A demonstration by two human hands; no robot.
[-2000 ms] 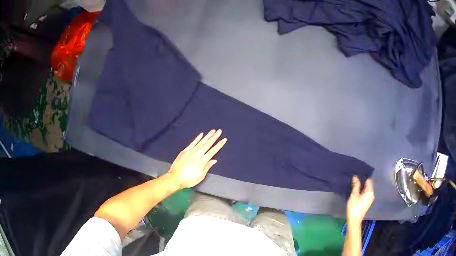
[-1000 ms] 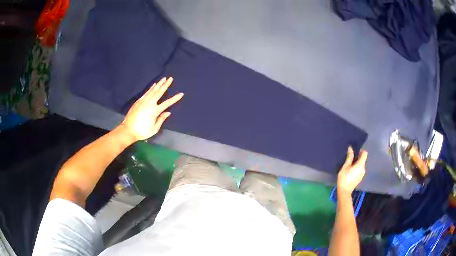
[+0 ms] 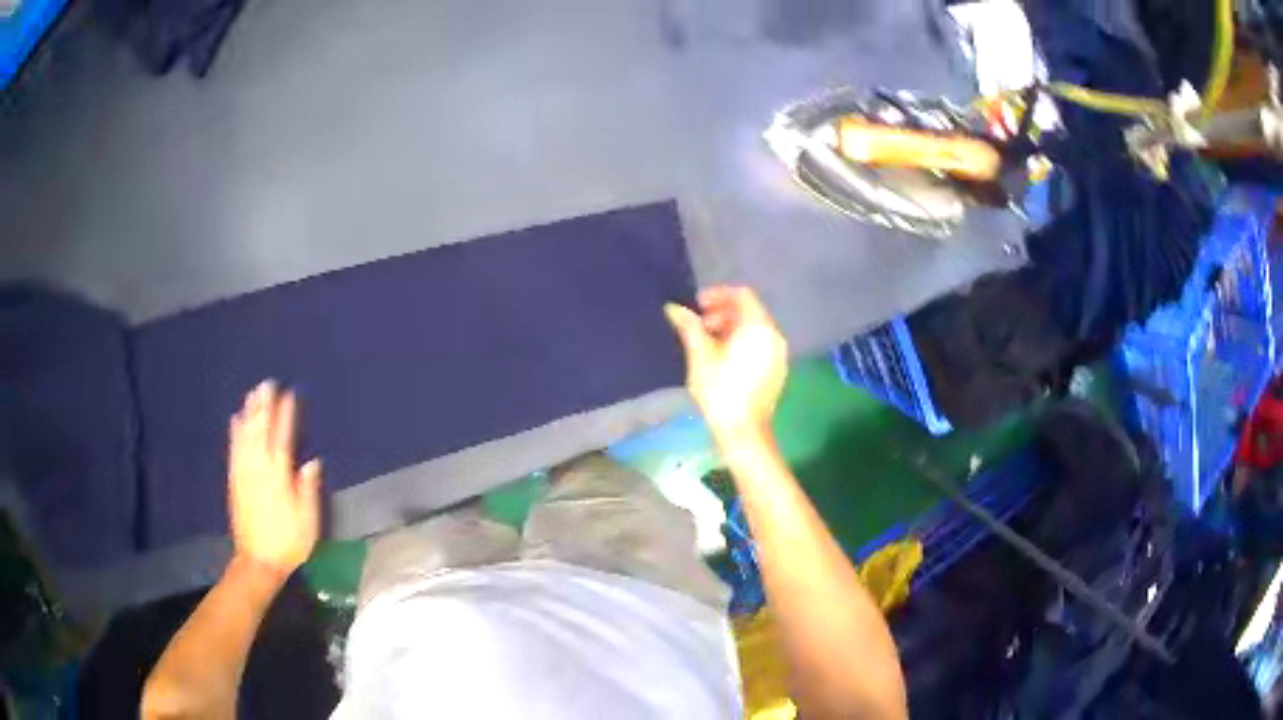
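Dark navy trousers (image 3: 422,338) lie flat along the near edge of the grey table, with the straight leg hem at the right. A crosswise fold or edge shows in the cloth at the left. My left hand (image 3: 272,485) lies on the leg near its front edge, palm down, fingers apart, holding nothing. My right hand (image 3: 739,359) is at the hem. Its thumb is over the hem edge and its other fingers are curled beside it; whether they pinch the cloth cannot be told. A steam iron (image 3: 901,158) with an orange-brown handle rests on the table beyond my right hand.
The grey table cover (image 3: 464,127) extends beyond the trousers. Crumpled navy cloth (image 3: 176,28) lies at the far left. A yellow hose (image 3: 1126,101) runs right from the iron. Blue crates (image 3: 1196,352), dark cloth and a yellow item (image 3: 886,574) are below and right of the table.
The view has swung right, bringing the iron and crates closer. The leg looks smoother than in the oldest frame. My left hand remains on the leg and my right hand at the hem.
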